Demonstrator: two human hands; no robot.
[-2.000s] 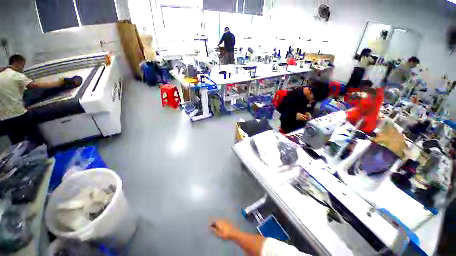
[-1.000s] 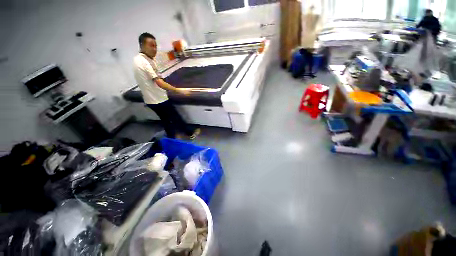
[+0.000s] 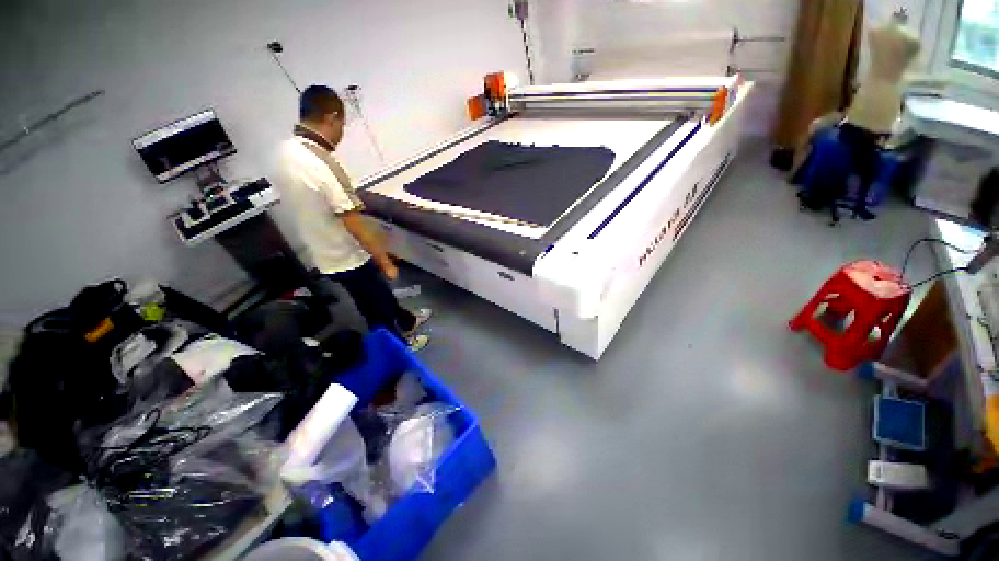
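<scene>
Neither of my hands is in view. Nearest in front of me at the lower left is a blue crate (image 3: 466, 482) holding clear plastic bags and a white roll. Beside it lies a heap of dark cloth and clear plastic bags (image 3: 181, 438). Beyond stands the large white automatic cutting table (image 3: 624, 287) with orange ends. A dark cloth (image 3: 515, 181) lies spread on its bed.
A person in a light shirt (image 3: 318, 203) stands at the cutting table's left corner, beside a monitor on a stand (image 3: 186, 142). A red stool (image 3: 854, 312) stands at the right, near a table edge. A dress form (image 3: 885, 71) stands behind.
The view has swung left and come closer to the cutting table. The person's arm is lowered from the table. The hand seen earliest is gone from view. The white bin is almost out of frame.
</scene>
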